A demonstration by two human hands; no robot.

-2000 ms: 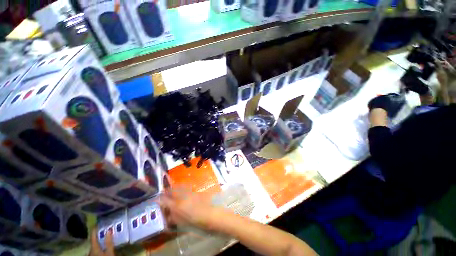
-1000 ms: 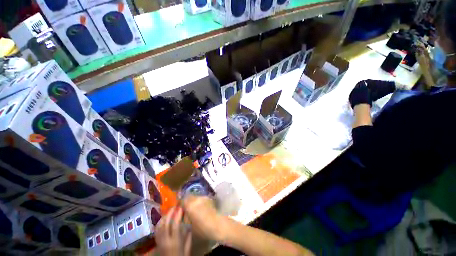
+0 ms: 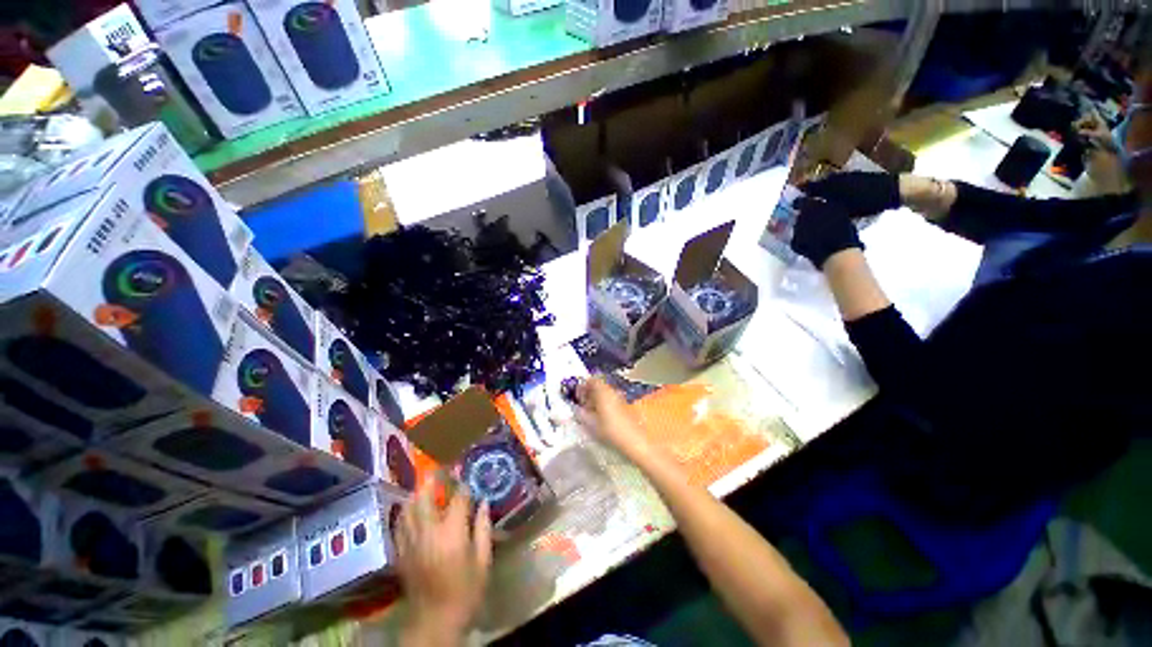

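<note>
An open retail box [image 3: 497, 478] stands on the orange patch in front of me, its brown flap raised and a round, shiny wrapped dark top showing inside. My left hand [image 3: 442, 546] is at its near left side, fingers against the box. My right hand [image 3: 604, 412] reaches over the printed paper [image 3: 552, 407] beside the cable pile. A small dark thing [image 3: 571, 388] is at its fingertips; whether it is gripped is unclear. The tangled black cable pile [image 3: 442, 303] lies behind the box.
Closed boxes [image 3: 164, 316] are stacked high at left. Two open boxes [image 3: 711, 303] stand beyond my right hand, a row of boxes [image 3: 684, 190] behind them. The green shelf [image 3: 436, 63] runs above. At right, a coworker's black-gloved hands [image 3: 828, 228] are at another open box.
Since the oldest frame, the open box has come before me. Since one second ago, my right hand has left it and moved right to the paper. The coworker's hands have moved to a box.
</note>
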